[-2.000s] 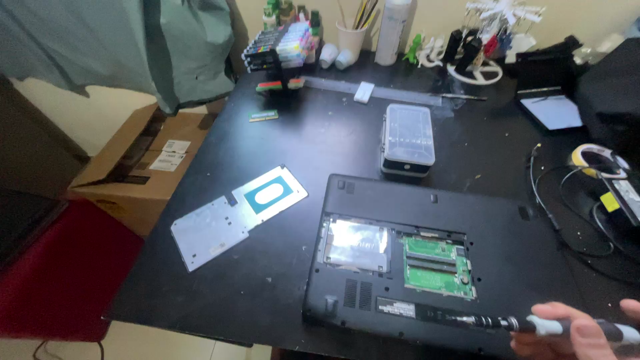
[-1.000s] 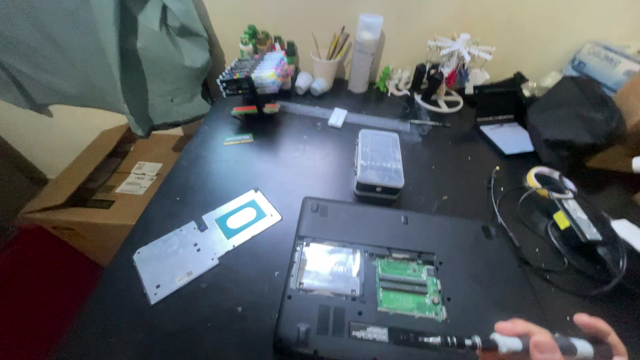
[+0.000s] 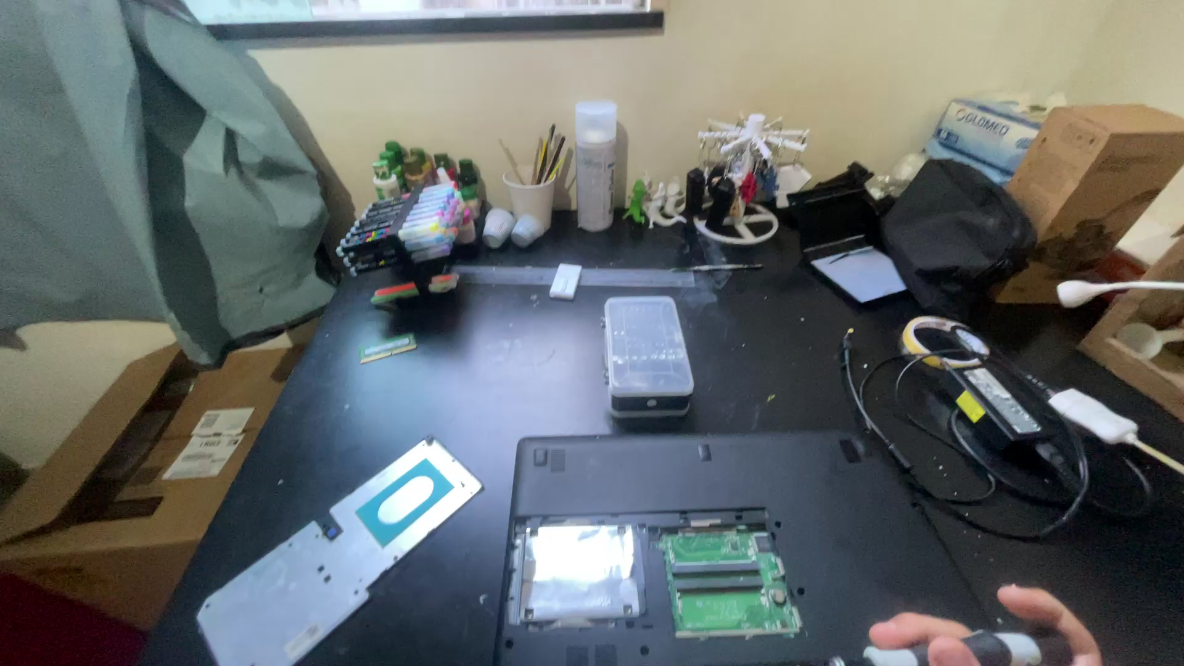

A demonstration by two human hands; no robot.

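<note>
At the lower right my right hand (image 3: 980,629) is closed around the handle of a screwdriver (image 3: 1004,647), over the near right part of the laptop's underside; the driver's tip is cut off by the frame. The black laptop (image 3: 601,472) lies upside down with its bay uncovered. A silver drive (image 3: 581,572) sits in the left bay, and a green circuit board with memory slots (image 3: 731,583) shows to its right. The metal cover panel (image 3: 287,592) with a teal patch rests left of the laptop. A memory module (image 3: 388,349) lies farther back. My left hand is not in view.
Behind the laptop stands a clear-lidded plastic case (image 3: 647,347). A power adapter (image 3: 999,402) with coiled cables and a tape roll (image 3: 943,340) lie right. Markers (image 3: 407,227), a cup of brushes (image 3: 530,199) and a spray can (image 3: 596,176) line the wall. A cardboard box (image 3: 203,407) is beyond the left edge.
The view has tilted up, bringing the window ledge and boxes into sight. My right hand still holds the screwdriver, whose shaft showed in the earlier frames and is now mostly cut off.
</note>
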